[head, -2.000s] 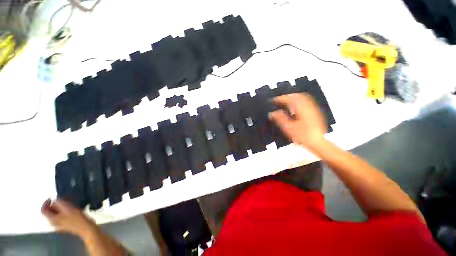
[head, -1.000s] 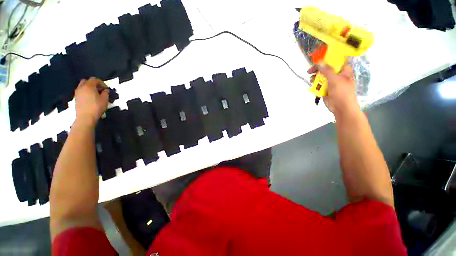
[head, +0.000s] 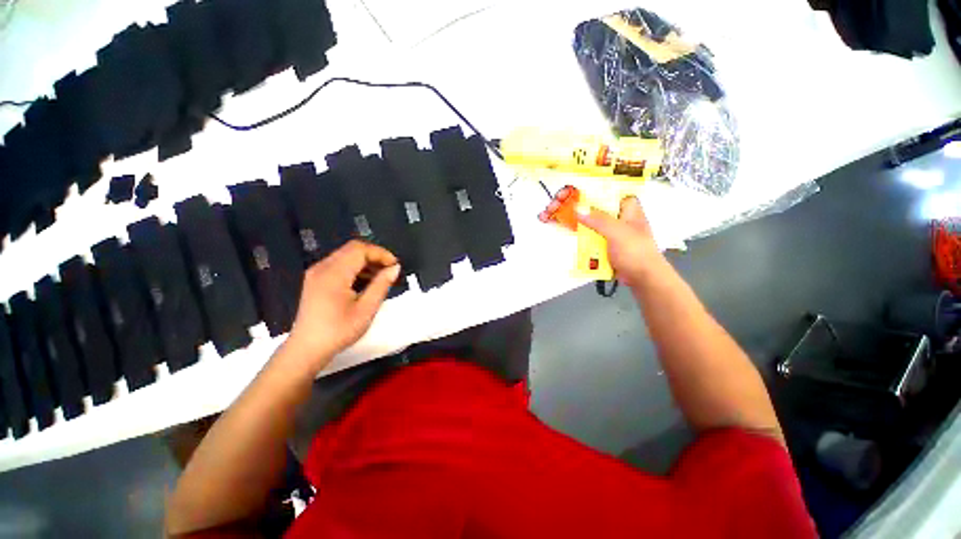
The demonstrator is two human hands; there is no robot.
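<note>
A row of overlapped black panels (head: 216,268) lies along the near table edge, several with a small grey rectangle mid-panel. My left hand (head: 346,295) is over the right part of this row, thumb and forefinger together; a small dark thing seems to be between the fingertips, too small to make out. My right hand (head: 622,244) is closed around the handle of the yellow hot glue gun (head: 553,151), by its orange-red trigger. The gun's nozzle points left, close to the row's right end. Small black pieces (head: 122,188) lie between the rows.
A second row of black panels (head: 126,84) lies at the back left. A black cord (head: 316,93) crosses the table. A clear plastic bag of black parts (head: 674,100) lies beyond the gun. Dark panels (head: 880,21) lie at the far right. A metal-framed item (head: 859,353) stands on the floor.
My left hand has moved from the small pieces to the row's right part. My right hand has brought the glue gun down and left, nozzle now left. The view has shifted right.
</note>
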